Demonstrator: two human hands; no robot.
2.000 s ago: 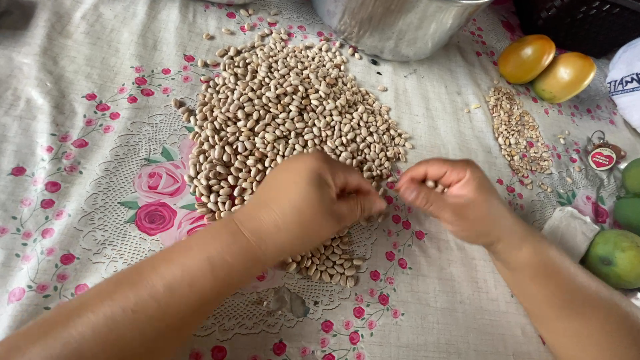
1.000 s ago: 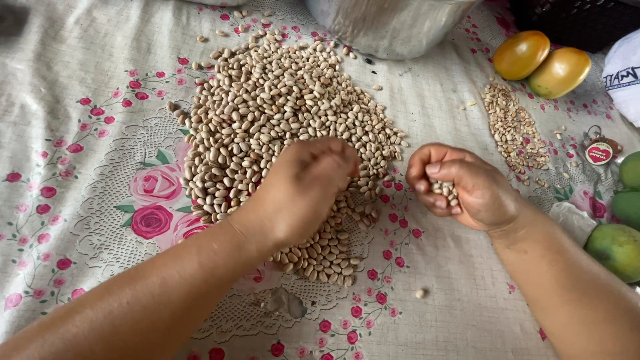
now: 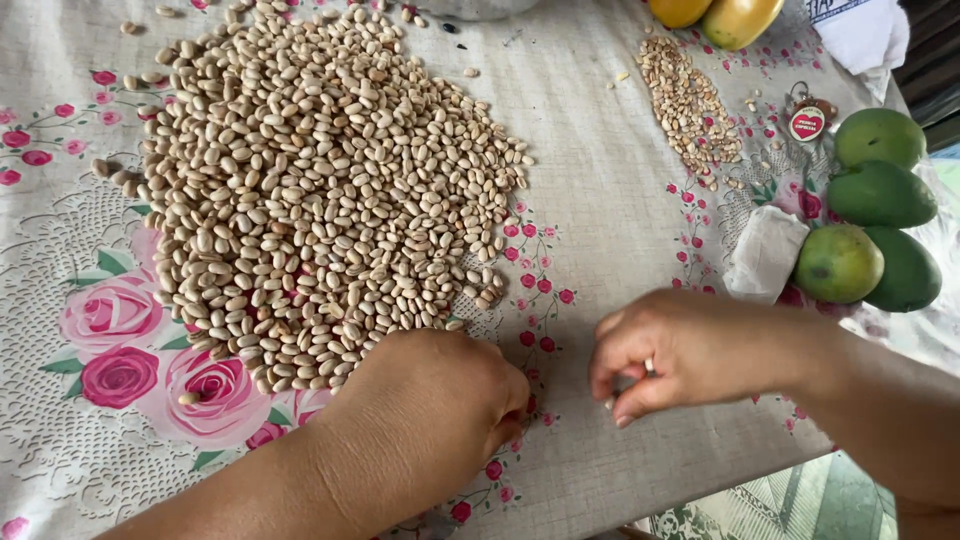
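Note:
A large heap of pale dried beans [image 3: 322,195] covers the left half of a flowered tablecloth [image 3: 585,247]. My left hand [image 3: 442,397] is over the heap's lower right edge, back of the hand up, its fingers curled; whether anything is between them is hidden. To the right, above the cloth, my right hand [image 3: 660,360] is curled around a few beans. One bean shows between its fingers and another near the fingertips. A smaller heap of broken or shrivelled beans [image 3: 686,105] lies at the upper right. One bean [image 3: 189,398] rests on a printed rose.
Green mangoes [image 3: 881,195] sit at the right beside a folded white paper or cloth [image 3: 765,255] and a keychain [image 3: 808,120]. Yellow-orange fruits [image 3: 739,19] and a white cloth [image 3: 862,34] are at the top right. A metal pot [image 3: 476,6] stands at the top. The table's edge runs lower right.
The view has shifted down and right. My left hand has moved off the middle of the heap to its lower edge. My right hand, holding beans earlier, has turned back-up.

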